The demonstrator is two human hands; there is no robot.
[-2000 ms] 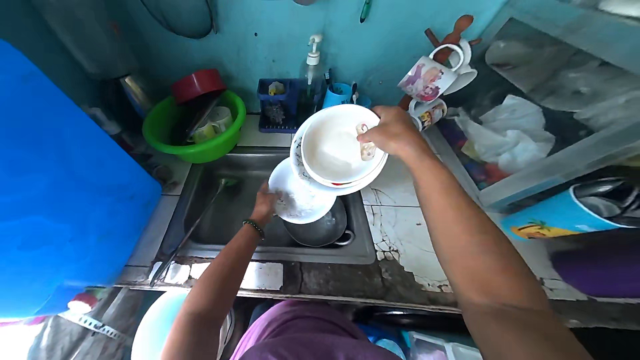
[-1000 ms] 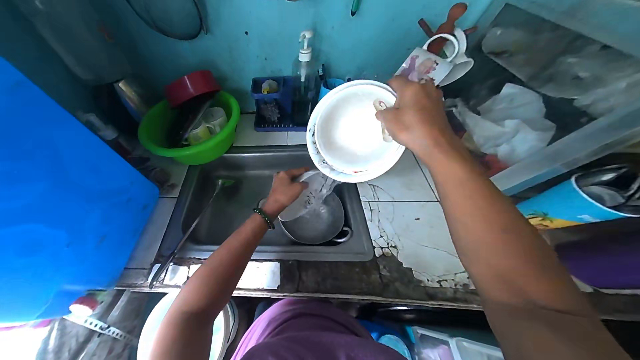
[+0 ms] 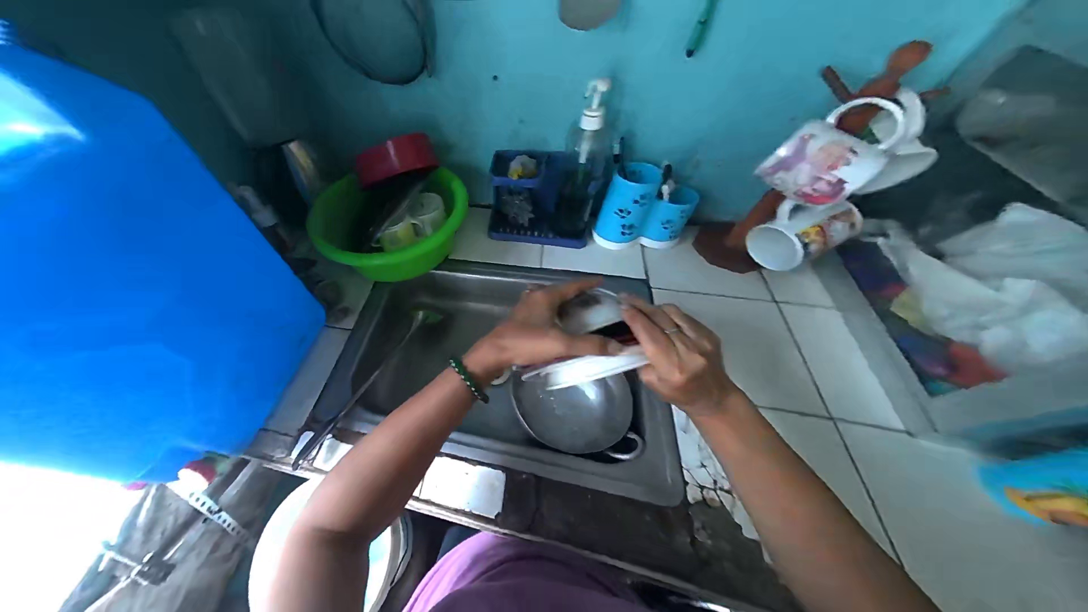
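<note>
Over the right half of the metal sink [image 3: 476, 425], both my hands hold white dishes. My left hand [image 3: 544, 327] grips a small white bowl [image 3: 591, 312] and touches the white plates or bowls [image 3: 591, 370] below it. My right hand [image 3: 680, 348] closes on the right edge of these tilted dishes. Something dark red shows between them; fingers hide part of the dishes. Beneath them, a round metal pan [image 3: 578, 416] with loop handles rests in the sink. A long-handled brush or utensil [image 3: 365, 387] leans along the sink's left side.
A green basin [image 3: 387, 268] with a red bowl [image 3: 397, 159] and cups stands behind left. Along the wall are a blue caddy [image 3: 537, 238], a pump bottle [image 3: 586, 161] and blue holders [image 3: 627, 208]. Mugs [image 3: 820, 166] hang on a wooden rack. A large blue container [image 3: 153, 280] rises at left.
The white bowls in my right hand have come down from above the counter to over the pan, now tilted edge-on. My hands have come together.
</note>
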